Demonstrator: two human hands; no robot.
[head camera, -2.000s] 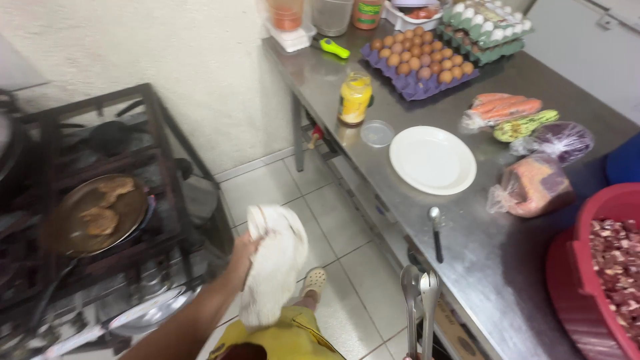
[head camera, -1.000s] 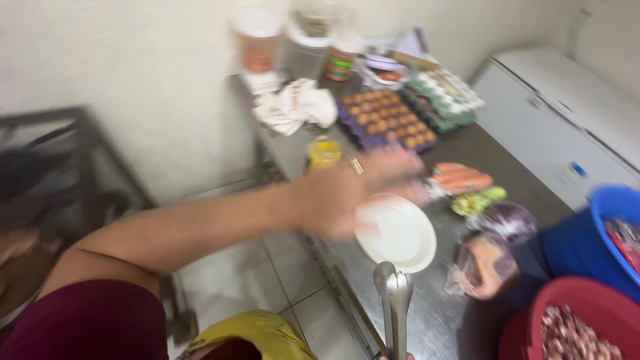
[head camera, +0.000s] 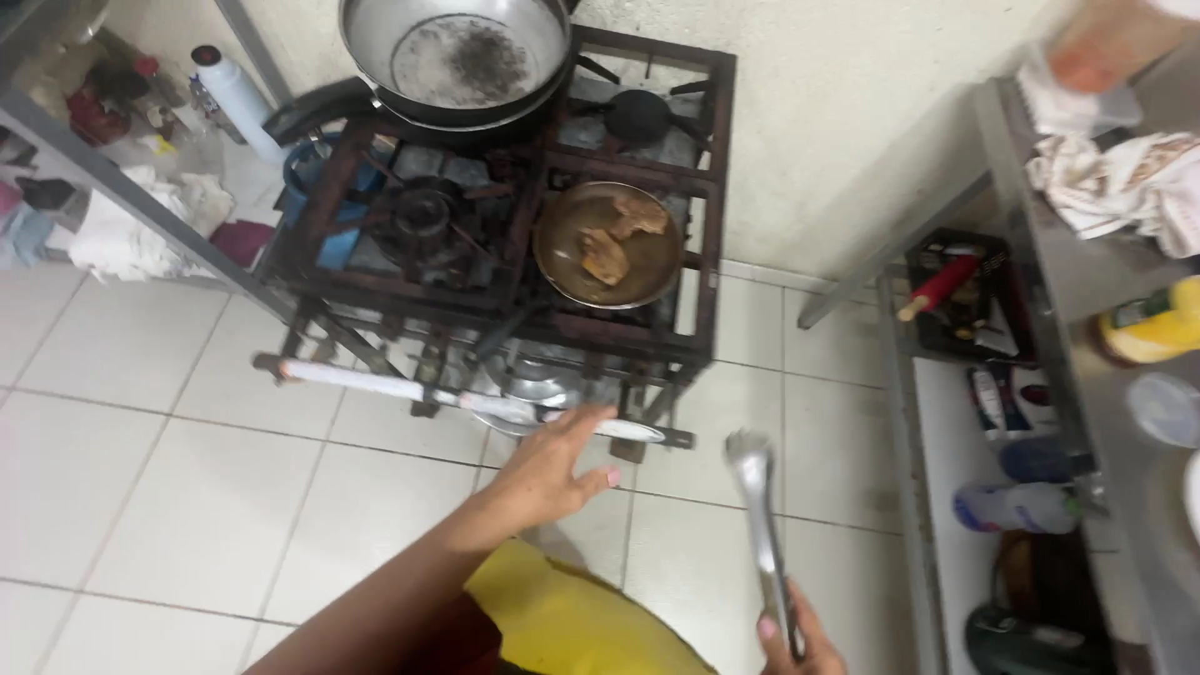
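Observation:
My left hand (head camera: 553, 473) reaches over the front rail (head camera: 366, 380) of the gas stove, fingers apart, near a knob; whether it touches cannot be told. Metal tongs (head camera: 761, 511) point up from my right hand (head camera: 797, 637), which grips them at the lower right, over the floor. On the front right burner sits a frying pan (head camera: 656, 272) with two pieces of meat (head camera: 605, 256) in it, its handle toward the front. A large pot (head camera: 459, 56) stands on the back left burner.
To the right, a steel table (head camera: 1050, 244) bears a crumpled cloth (head camera: 1125, 187), a yellow jar (head camera: 1153, 323) and a lid (head camera: 1162, 408). Its lower shelf holds a crate (head camera: 970, 291) and bottles. A metal-framed shelf with a light blue flask (head camera: 239, 98) and cloths stands at the left.
The cloth in my left hand two seconds ago now lies on the steel table. My left hand has moved from above the table to the stove front. The view has swung left to the stove.

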